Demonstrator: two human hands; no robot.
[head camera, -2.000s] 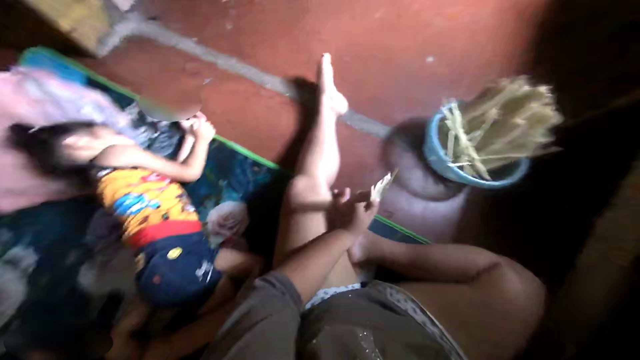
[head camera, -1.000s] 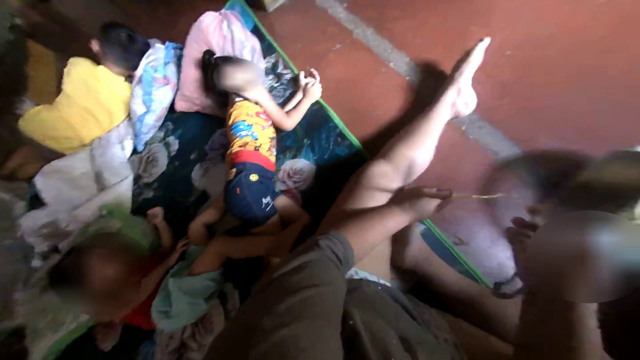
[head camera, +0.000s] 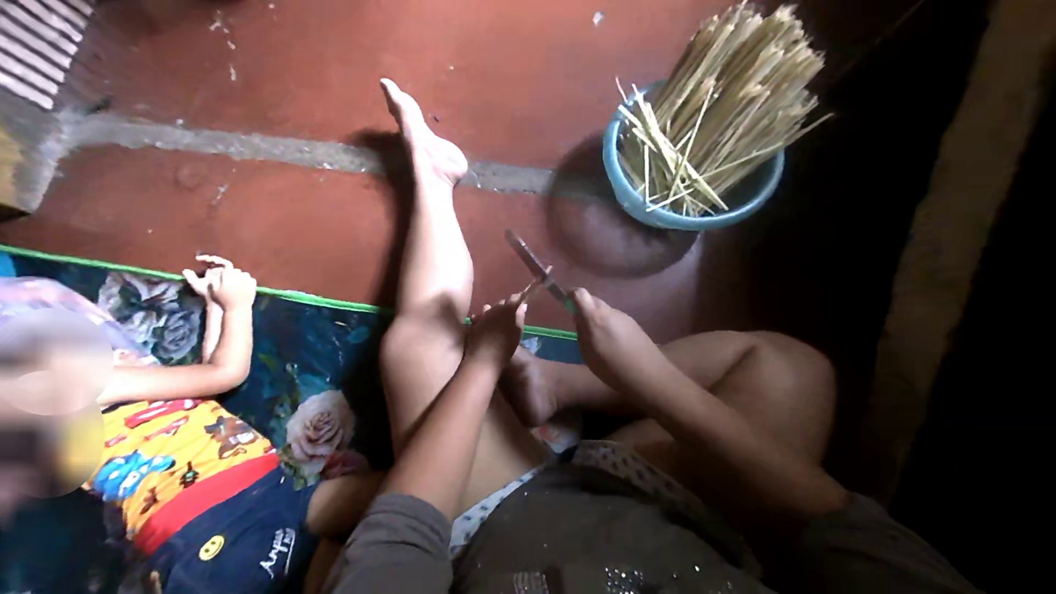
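My left hand is over my bent leg, its fingers closed on a thin pale strip. From the right, my right hand grips a knife by its greenish handle. The blade points up and to the left and crosses the strip just beyond my left fingertips. Beyond my right hand, a light blue plastic basin stands on the floor, holding an upright bundle of dry, straw-coloured strips. Several loose strips lie over its near left side.
A person in a yellow printed top lies at the left on a dark floral mat with a green edge. My legs are spread on the mat and the red floor. A slatted object is at the top left.
A second ago my hands were apart, the left with a thin strip; now they are close together, with the knife across the strip. The view has swung back toward the basin.
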